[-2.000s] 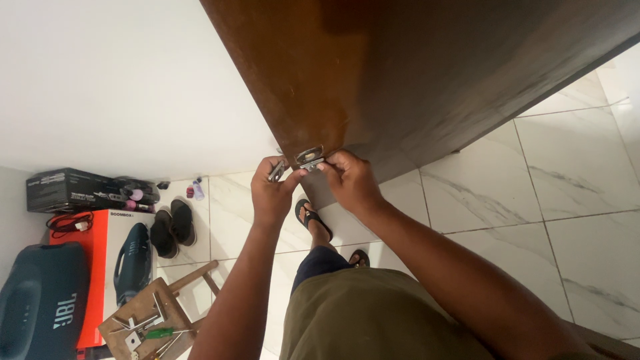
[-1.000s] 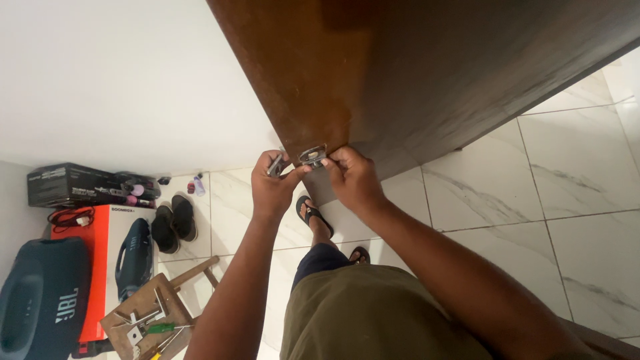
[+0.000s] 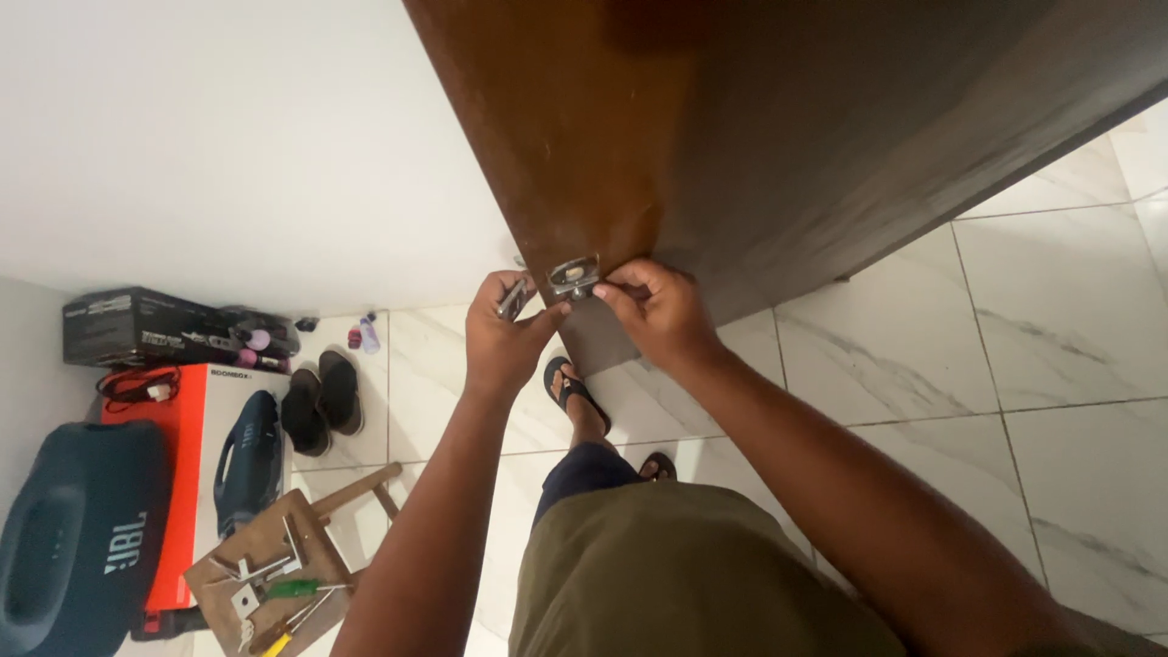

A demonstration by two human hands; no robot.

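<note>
A brown wooden door (image 3: 602, 164) stands before me, with a metal lock part (image 3: 573, 276) at its face close to the free edge. My left hand (image 3: 511, 338) holds a small metal piece (image 3: 514, 299) between palm and fingers, while its thumb reaches to the lower rim of the lock part. From the other side, my right hand (image 3: 662, 310) pinches the right end of that lock part between thumb and fingertips. A round opening or inner piece shows in the part's middle; its finer detail is too small to tell.
At lower left a wooden stool (image 3: 219, 584) bears a green-handled screwdriver (image 3: 294, 589), a yellow-handled tool (image 3: 276, 644) and metal pieces. Beside it are a JBL speaker (image 3: 82, 538), an orange and white box (image 3: 187, 456), a black box (image 3: 137, 328) and dark shoes (image 3: 339, 392). White tiles cover the floor.
</note>
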